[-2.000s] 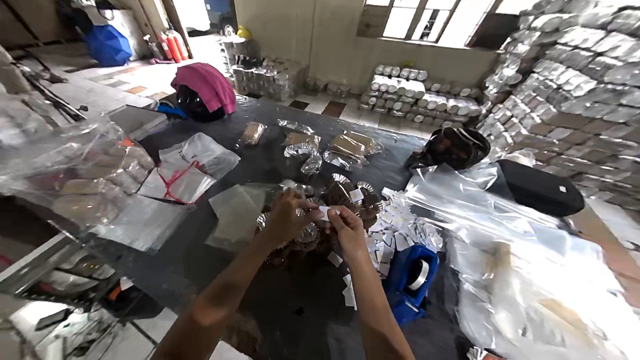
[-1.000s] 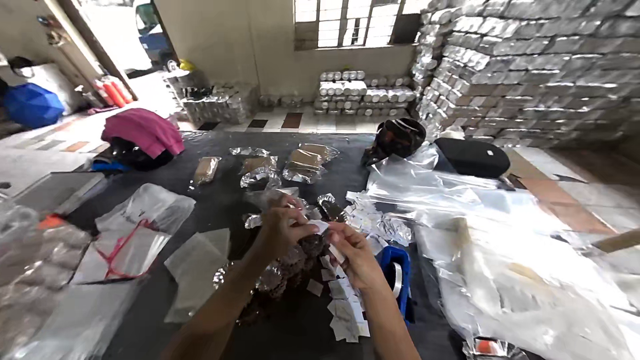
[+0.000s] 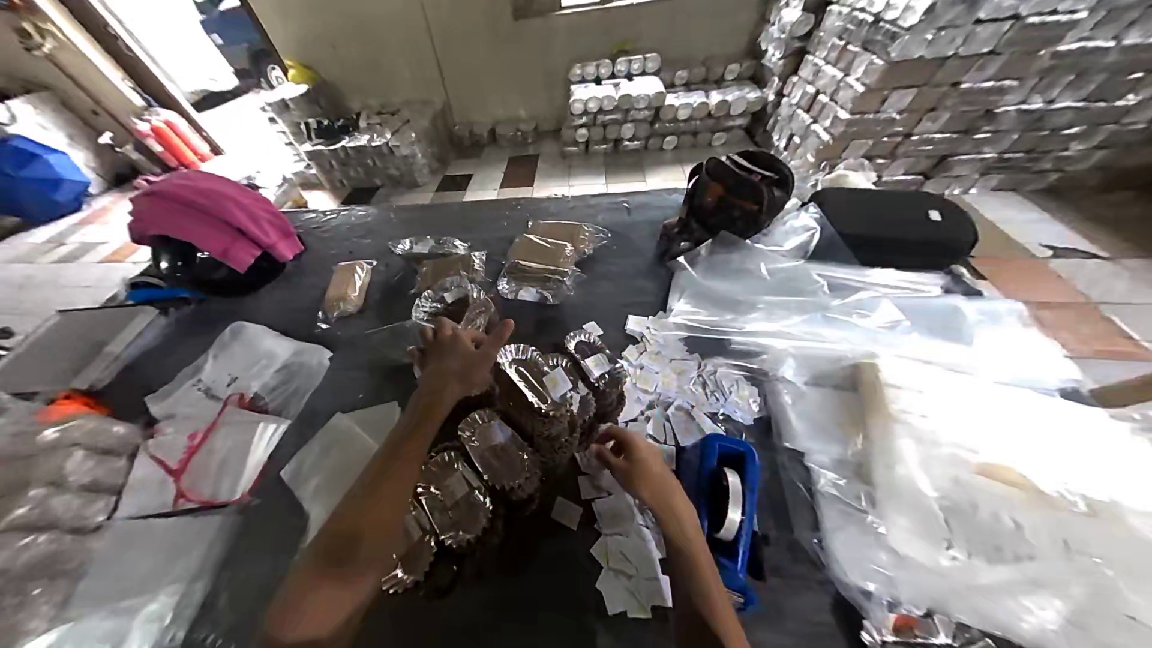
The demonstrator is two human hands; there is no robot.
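My left hand [image 3: 459, 360] reaches over the near edge of a clear-wrapped stack of baking cups [image 3: 453, 301]; its fingers touch the wrapping, and whether they grip it I cannot tell. My right hand [image 3: 630, 463] has thumb and fingers bent together over small white paper labels [image 3: 615, 516]; whether a label is pinched there is unclear. Between the hands stand several stacks of foil-like oval baking cups [image 3: 499, 454], some with a white label on top. A heap of labels [image 3: 666, 378] lies beyond my right hand. Right of that hand stands a blue tape dispenser [image 3: 742, 522].
Wrapped packs [image 3: 544, 256] lie toward the table's far side. Clear plastic sheets [image 3: 837, 306] cover the right. At left are plastic bags [image 3: 238, 378], a red strap [image 3: 193, 459] and a pink cloth [image 3: 211, 216] over a black helmet. A black case [image 3: 891, 225] sits far right.
My hands were together over the stacks; now they are apart, the left farther forward at a wrapped stack, the right down by the labels. The view has shifted.
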